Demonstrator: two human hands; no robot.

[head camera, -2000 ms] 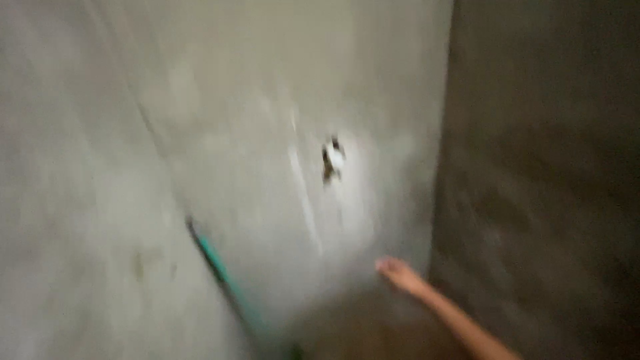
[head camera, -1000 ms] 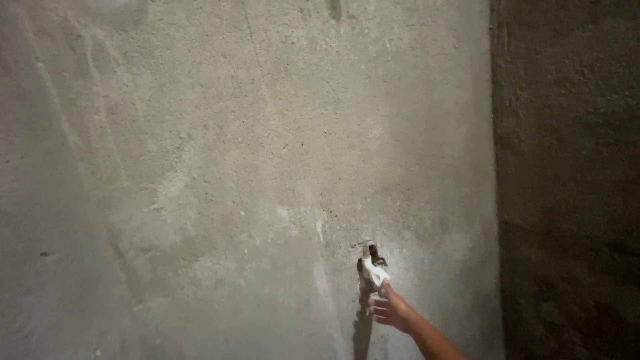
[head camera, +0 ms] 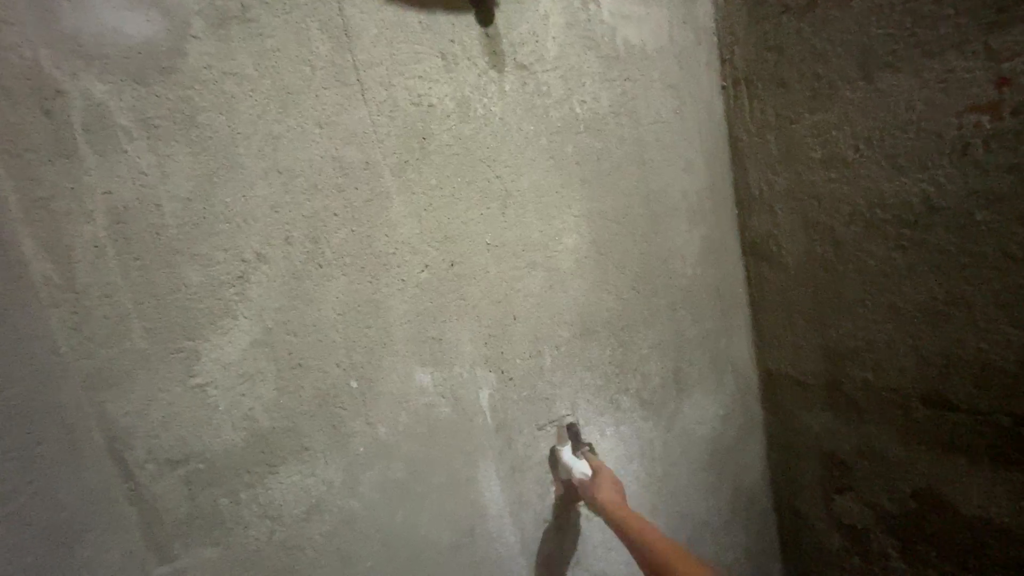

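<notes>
My right hand [head camera: 602, 485] reaches in from the lower right, its fingers closed on a small white fitting [head camera: 573, 464] at the wall. A dark piece [head camera: 576, 436] sits just above the fingers, beside the white part. What exactly the fitting is cannot be told. Below the hand a dark shadow falls on the rough grey plaster wall [head camera: 448, 264]. My left hand is not in view.
A darker, rough wall [head camera: 888, 288] meets the grey wall at a vertical corner on the right. At the top edge a dark knob-like object [head camera: 483, 11] juts into view, its upper part cut off.
Two seconds ago my right hand was apart from the white fitting; it has come up to it and now grips it. The view has shifted a good deal since then.
</notes>
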